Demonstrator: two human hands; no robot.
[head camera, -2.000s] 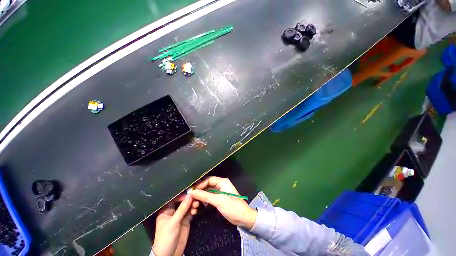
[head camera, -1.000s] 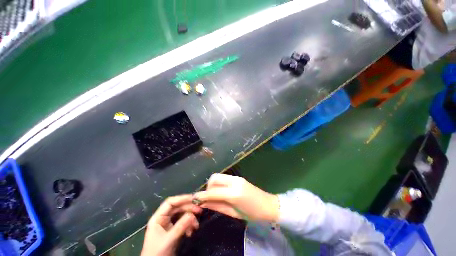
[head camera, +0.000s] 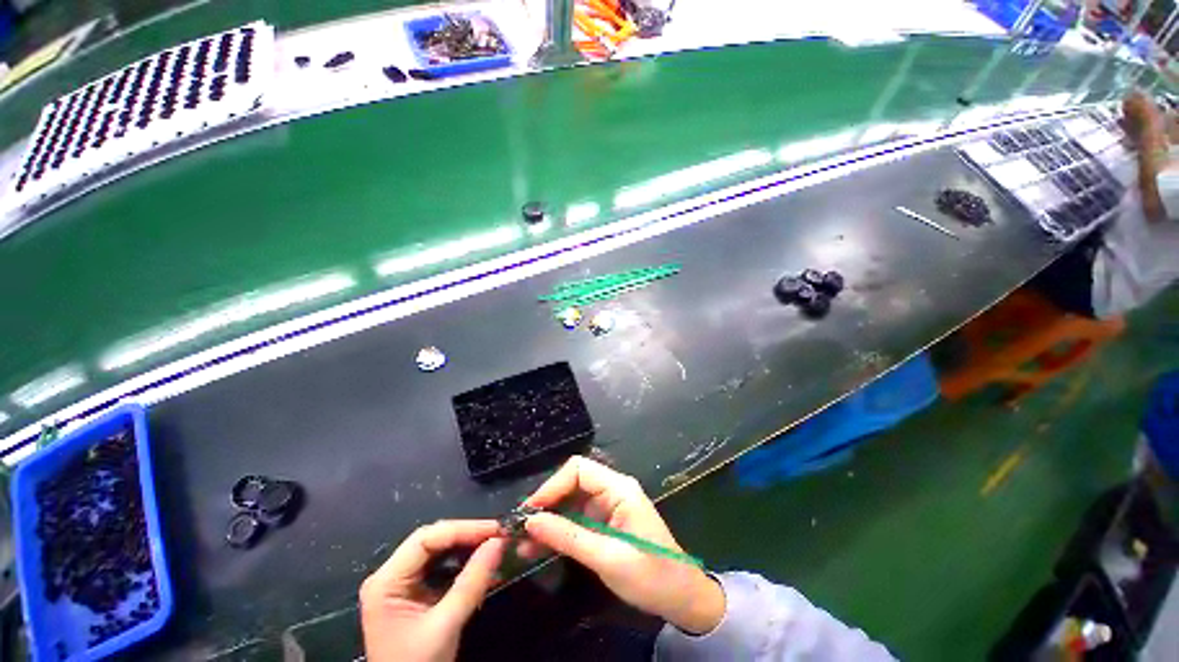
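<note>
My left hand and my right hand meet at the bench's near edge. Their fingertips pinch a small dark part between them; its details are too small to tell. My right hand also holds a green stick, which slants back across the palm. A black box of tiny black parts stands just beyond the hands. Small round circuit boards and a bundle of green sticks lie behind it. Black round housings sit at the left, and more housings lie at the right.
A blue tray of black pieces stands at far left. A green belt carries one black disc. Across it are a white holding tray and a small blue bin. At far right are a thin rod and a person's arm.
The view has tilted up, showing more of the belt and its far side. The hands stay together at the bench edge; the green stick, hard to see one second ago, shows clearly again.
</note>
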